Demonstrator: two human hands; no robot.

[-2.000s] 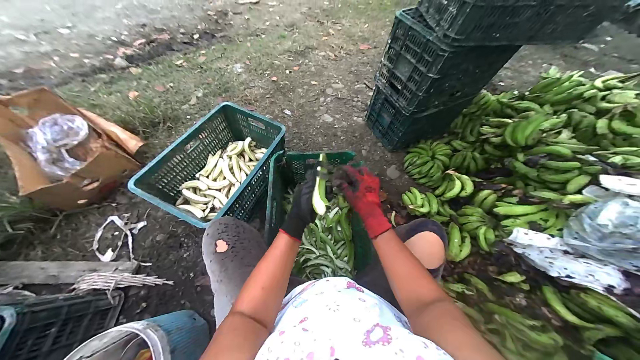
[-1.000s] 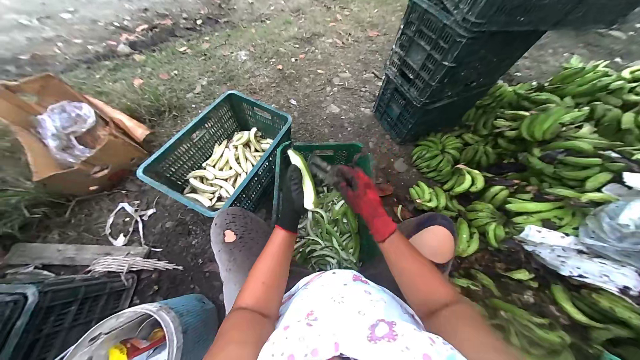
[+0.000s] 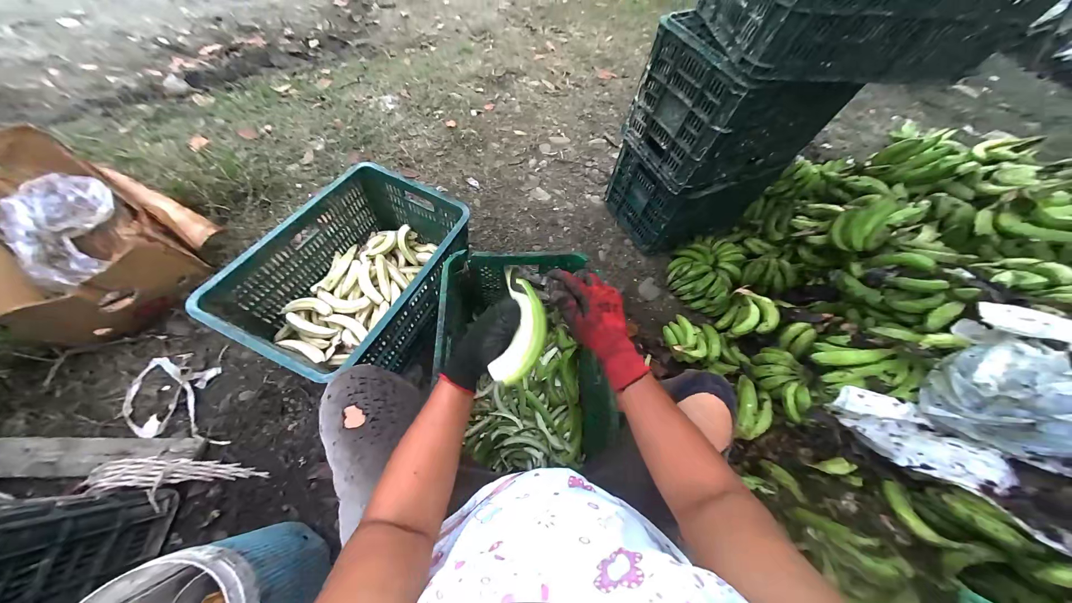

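My left hand (image 3: 486, 342), in a black glove with a red cuff, grips a partly peeled green plantain (image 3: 526, 335); pale flesh shows along its left side, green peel on its right. A strip of peel stands off its upper end. My right hand (image 3: 593, 320), in a red glove with dark fingers, is closed around something small and dark by the plantain's top; what it is cannot be made out. Both hands are over a green plastic crate (image 3: 596, 394) holding green peels (image 3: 523, 431). To the left, a second green crate (image 3: 251, 289) holds peeled plantains (image 3: 356, 293).
Stacked dark crates (image 3: 670, 126) stand ahead on the right. Bunches of green plantains (image 3: 879, 251) and plastic sheeting (image 3: 997, 402) lie at right. An open cardboard box (image 3: 109, 293) is at left, with a wooden board (image 3: 92, 456) and a blue bucket (image 3: 285, 553) nearer me.
The plantain in my left hand shows more pale flesh than two seconds ago. My right hand has shifted about its upper end. The view has moved slightly.
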